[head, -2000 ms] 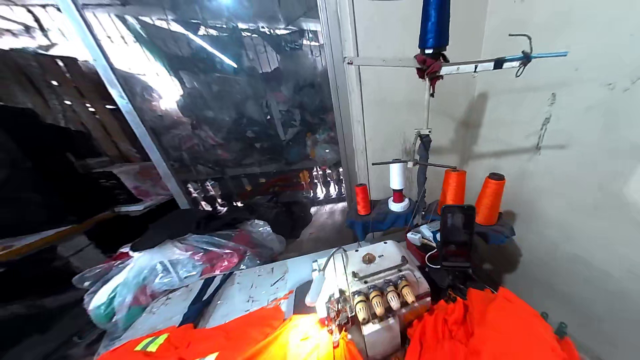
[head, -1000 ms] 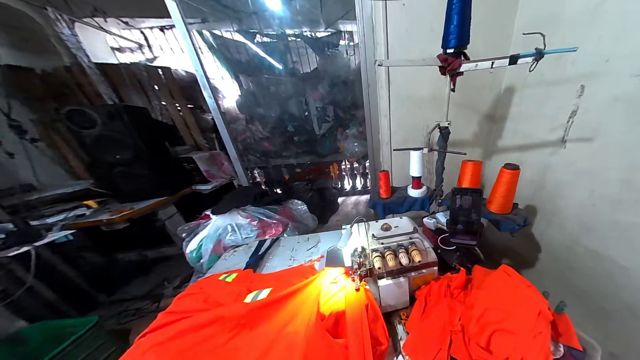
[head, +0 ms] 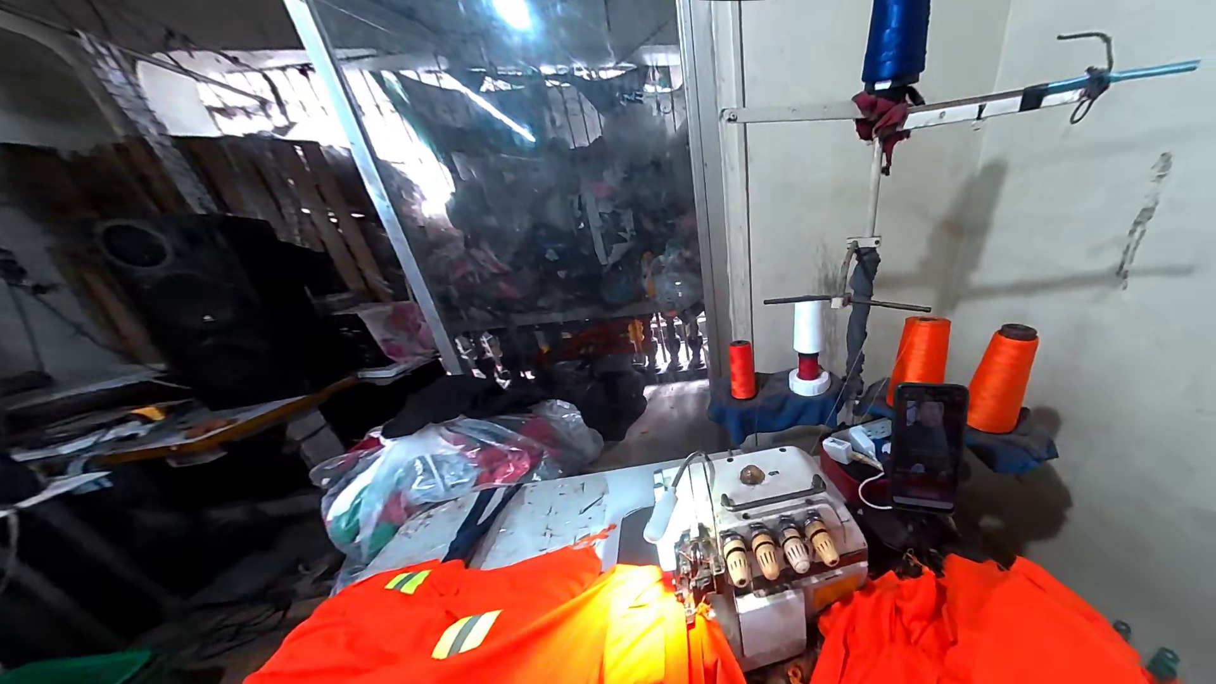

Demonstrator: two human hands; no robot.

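Neither of my hands shows in the head view. An overlock sewing machine (head: 779, 513) with several tension dials (head: 779, 551) stands on a worn white table (head: 551, 518). Orange fabric with reflective strips (head: 513, 627) lies at the left of the machine, and its edge reaches the needle area, brightly lit by a lamp. More orange fabric (head: 969, 627) is heaped to the right. Behind the machine stand orange thread cones (head: 1004, 380), a small red spool (head: 742, 370) and a white spool (head: 807, 328). A blue thread cone (head: 895, 43) sits high on the thread stand (head: 874, 190).
A clear plastic bag of cloth (head: 456, 465) rests on the table's far left. A smartphone (head: 929, 446) stands upright behind the machine, near white plugs (head: 850, 446). A black loudspeaker (head: 209, 304) is beside a cluttered desk (head: 228, 427). A glass partition (head: 560, 190) stands behind.
The view has swung left and down since the oldest frame, showing the loudspeaker and more of the orange fabric. No thing has plainly moved.
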